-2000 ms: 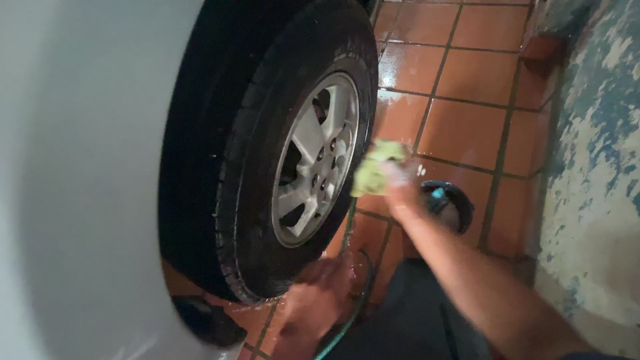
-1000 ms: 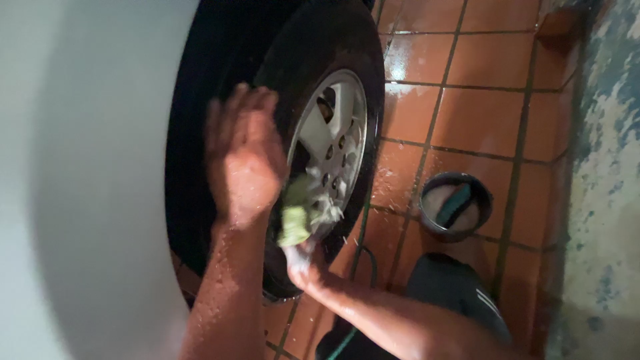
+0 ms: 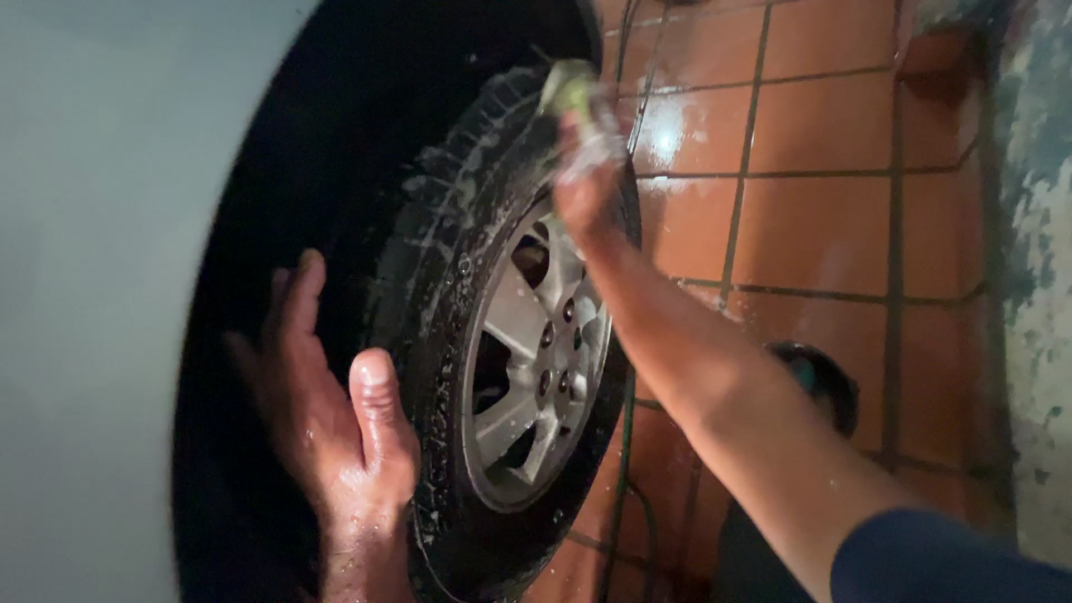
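Note:
A car tire [image 3: 444,310] with suds on its tread and sidewall surrounds a silver alloy wheel rim [image 3: 507,322]. My right hand [image 3: 586,176], blurred and foamy, holds a yellow-green cloth or sponge [image 3: 571,84] against the upper part of the tire. Wet and empty, my left hand [image 3: 343,402] is raised beside the tread, inside the dark wheel arch, with its thumb and fingers apart. Whether its fingers touch the tire cannot be told.
A pale car body panel [image 3: 100,293] fills the left side. Wet terracotta floor tiles [image 3: 821,226] lie to the right, with a dark bucket [image 3: 837,394] partly behind my right forearm. A thin green hose [image 3: 624,452] runs beside the tire. A peeling painted wall [image 3: 1043,251] borders the right.
My right hand has moved with the cloth or sponge from low at the rim to the top of the tire. Suds now show on the tread. My left hand is lower in view.

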